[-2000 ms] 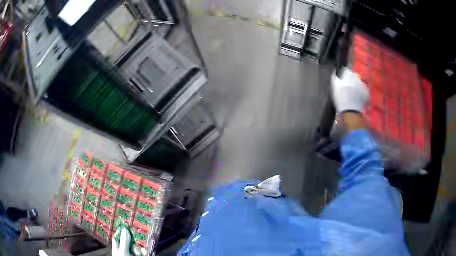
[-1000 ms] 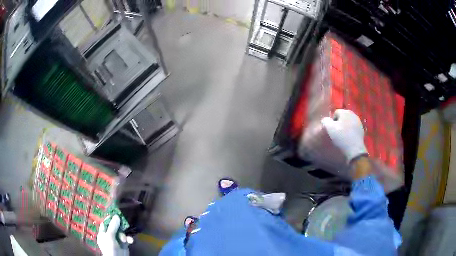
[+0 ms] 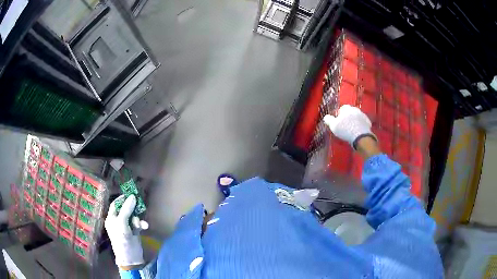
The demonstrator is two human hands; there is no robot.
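My left hand (image 3: 126, 223), in a white glove at the lower left, holds small green circuit boards (image 3: 129, 190) between thumb and fingers. Beside it, at the far left, is a blister tray (image 3: 62, 196) with red pockets filled with green boards. My right hand (image 3: 349, 125), also gloved in white, is at the left edge of the red blister trays (image 3: 384, 103) on the right. Its fingers are curled with the thumb out to the left. Whether they grip a tray edge cannot be told. The red trays show no boards and are partly blurred.
The red trays are in a black bin (image 3: 289, 125). Dark magazine racks (image 3: 49, 103) with green boards in slots stand at the upper left. A metal rack (image 3: 278, 19) is at the top middle, and black racks (image 3: 463, 49) are at the upper right. A round grey seat (image 3: 349, 228) is near my right side.
The view has shifted, and both sets of trays appear further left. My left hand with the boards is now clear of the filled tray. My right hand has moved to the red trays' left edge.
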